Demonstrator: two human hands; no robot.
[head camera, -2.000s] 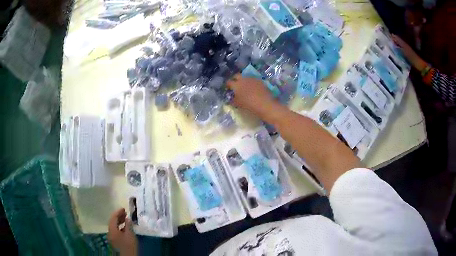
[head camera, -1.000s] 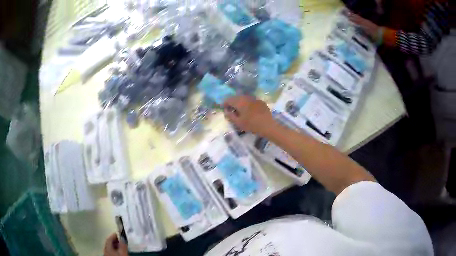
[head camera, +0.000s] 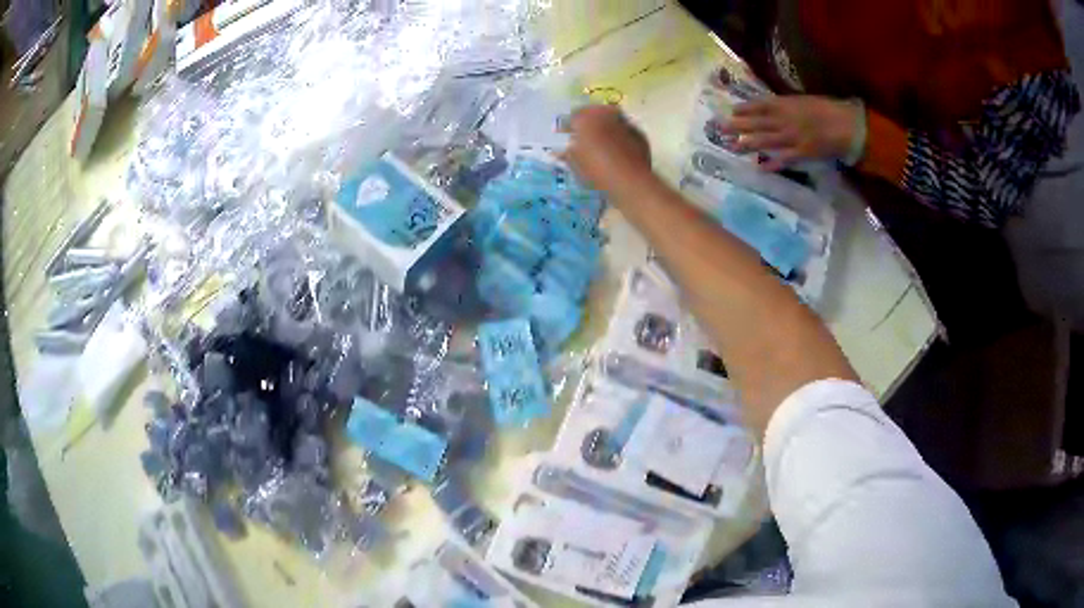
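My right hand (head camera: 609, 149) reaches over the far end of the blue sachet pile (head camera: 535, 238), beside flat white papers (head camera: 523, 119). It is blurred, and whether its fingers hold anything cannot be told. My left hand is out of the picture. White trays with parts and folded leaflets lie in a row, such as the tray at lower centre (head camera: 535, 505). A tray with a blue sachet on it lies at the right (head camera: 761, 226). One blue sachet (head camera: 398, 439) lies on the edge of the grey bagged pieces (head camera: 214, 439).
An open blue-and-white box (head camera: 398, 220) stands by the sachets. Crinkled clear polybags (head camera: 226, 154) cover the far left. White-and-orange cartons (head camera: 113, 65) are at the back. Another person's hand (head camera: 791, 128) rests on a tray at the right. Empty trays (head camera: 184, 558) are at lower left.
The view has swung to the right and farther up the table. My right hand has moved from beside the grey heap to beyond the blue pile. My left hand has left the picture.
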